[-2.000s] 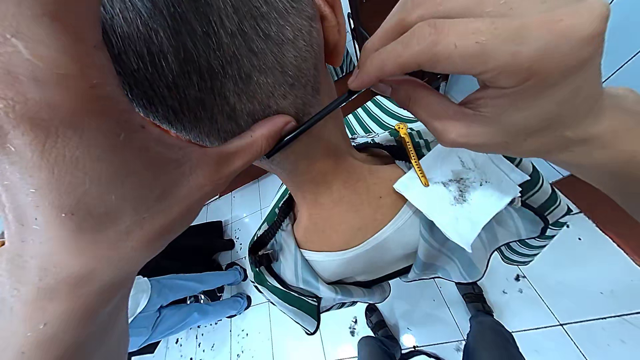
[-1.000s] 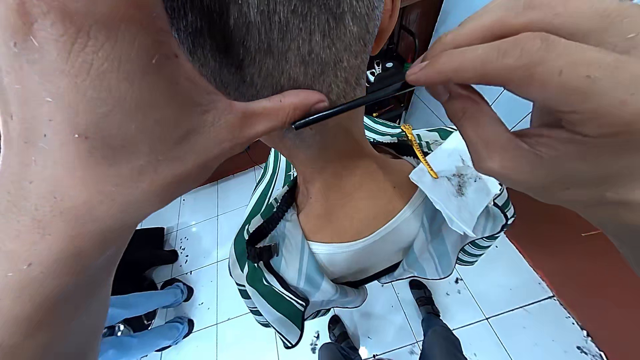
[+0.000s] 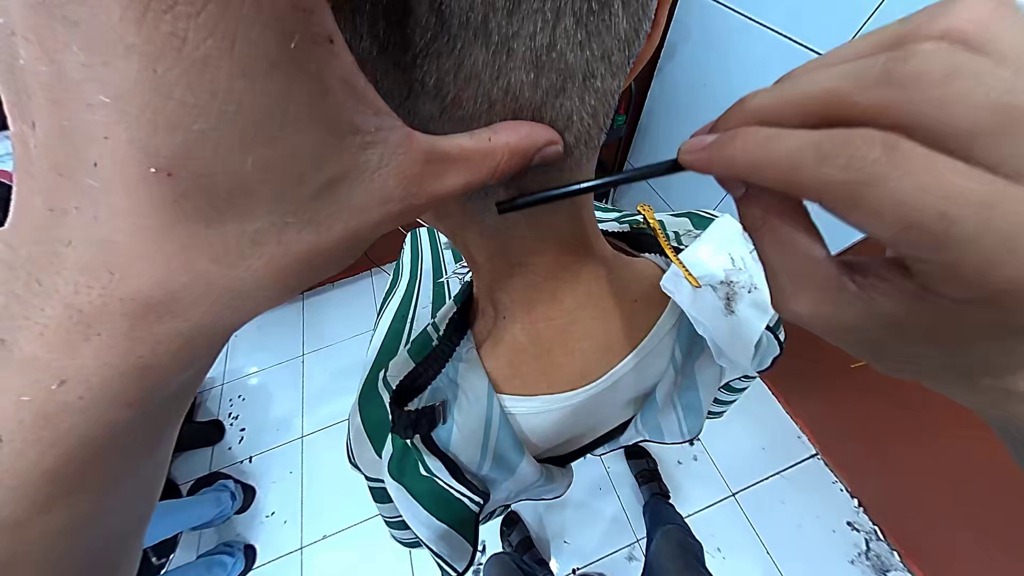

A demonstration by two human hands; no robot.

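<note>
My right hand grips one end of a slim black straight razor, whose far end lies over the nape of a seated person. My left hand is spread at the left, its thumb resting on the skin just below the short-cropped hair; its other fingers are out of view. Around the person's shoulders is a green and white striped cape with a black gathered neckband. A white tissue with hair clippings lies on the right shoulder, a yellow strip beside it.
Another person's legs in light blue jeans are at the lower left. Two dark shoes and trousers show at the bottom. White floor tiles carry scattered hair clippings. A red-brown band runs along the right side.
The thumb of my left hand and the razor were close together on the nape; now the razor lies lower, apart from the thumb tip. The view has moved closer.
</note>
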